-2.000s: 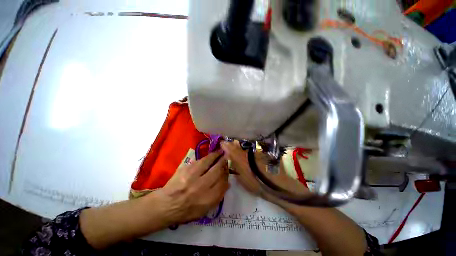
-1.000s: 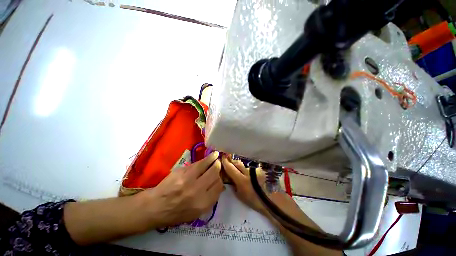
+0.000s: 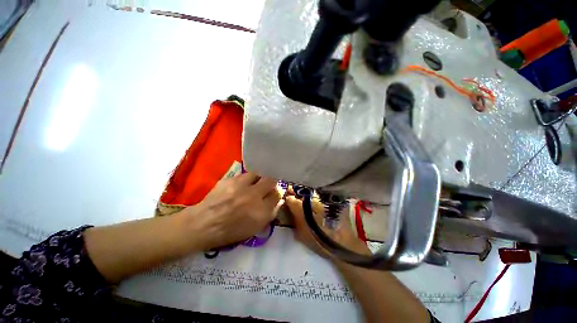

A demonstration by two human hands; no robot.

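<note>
An orange-lined pouch [image 3: 205,154] lies on the white table, left of the sewing machine head [image 3: 304,132], with its lining up. A white label [image 3: 233,171] shows at its right side. My left hand [image 3: 237,205] pinches the pouch's edge with purple tape near the needle area. A loop of the purple tape [image 3: 259,238] hangs below my left hand. My right hand [image 3: 310,221] is at the same edge from the right, partly behind the dark curved bar; its fingertips touch the work. The needle and the stitched spot are hidden.
A shiny metal guard [image 3: 414,214] stands over my right forearm. A red cord [image 3: 360,221] lies right of the needle area. A red tag with a ribbon [image 3: 514,255] is at the right. An orange thread cone [image 3: 538,43] is behind the machine. A ruler [image 3: 253,282] runs along the front.
The camera view has shifted. My left hand has moved closer to the needle area and covers more of the purple tape and label. Both hands stay at the pouch's edge.
</note>
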